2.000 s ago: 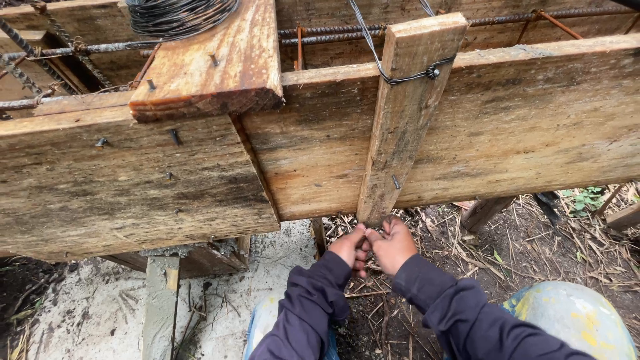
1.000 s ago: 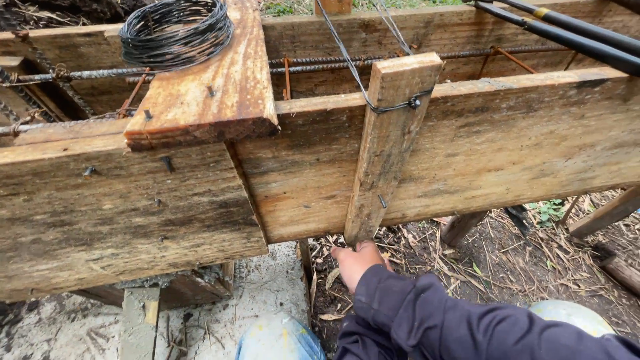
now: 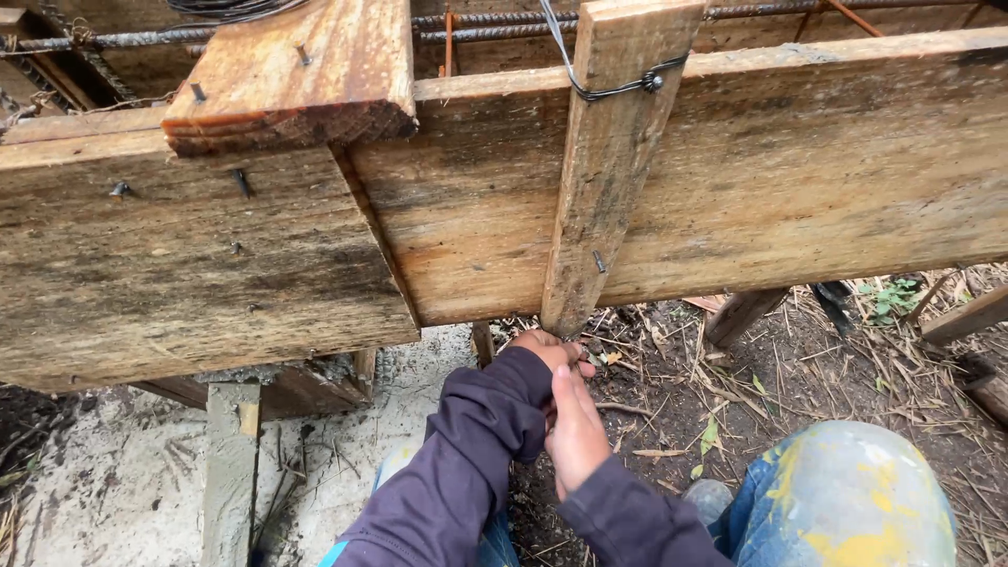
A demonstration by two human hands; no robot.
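Note:
My left hand (image 3: 549,350) is at the lower end of an upright wooden cleat (image 3: 602,169), its fingers curled below the wood. Close beside it on the right is my right hand (image 3: 576,433), with fingers extended up toward the left one. Whether either hand holds something small is hidden by the fingers. The cleat lies against the long formwork board (image 3: 803,157). Tie wire (image 3: 614,93) loops around its upper part, twisted into a knot at the front, and a bent nail (image 3: 600,261) sticks out lower down.
A short plank (image 3: 299,71) with nails bridges the top edge at left, beside a wire coil (image 3: 236,8). Steel rebar (image 3: 496,30) runs behind the boards. Nails protrude from the left board (image 3: 189,268). Wooden stakes (image 3: 744,315) stand below, over soil and dry stalks.
Both hands were together under the cleat at first; a second ago only one showed clearly there. Now both show again. The long black-handled tool at upper right a second ago is out of view.

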